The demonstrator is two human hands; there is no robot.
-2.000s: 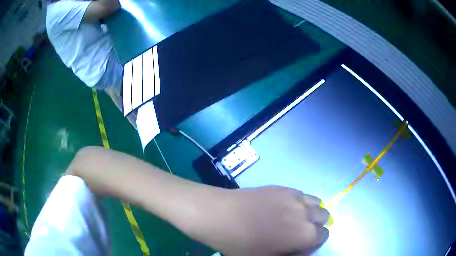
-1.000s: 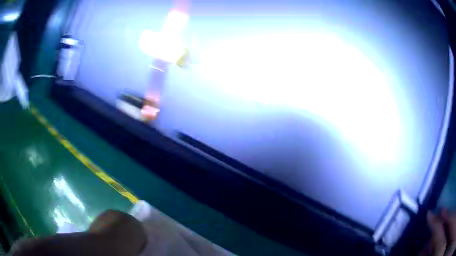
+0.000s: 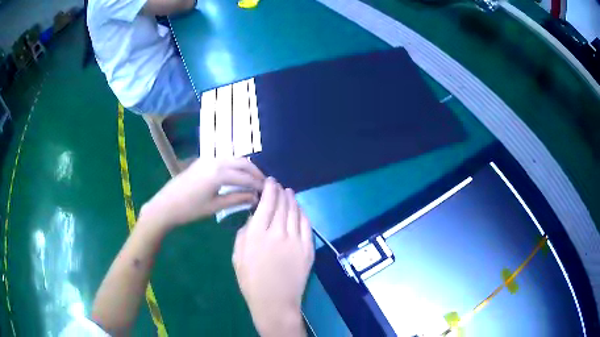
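Observation:
The wide black strip sheet [image 3: 355, 112] lies on the bench mat, with a white end [image 3: 230, 122] split by dark lines. My left hand [image 3: 197, 194] and my right hand [image 3: 276, 243] meet at the sheet's near left corner. My left fingers pinch a piece of white backing paper [image 3: 233, 203]. My right fingertips touch the same spot; what they hold is hidden. The silver panel back [image 3: 434, 276] with its black border lies at the lower right, with a white-edged corner plate [image 3: 367, 258].
An orange cable [image 3: 487, 301] with yellow tape pieces crosses the panel. A thin pale lead [image 3: 327, 243] leaves the panel's side. A seated person [image 3: 135, 59] is at the upper left. A ribbed grey rail [image 3: 487, 118] curves along the right. A yellow item [image 3: 248, 3] lies at the top.
The view has swung from the panel back to the strip sheet. Both my hands are now together at the sheet's corner, with white paper in my left fingers.

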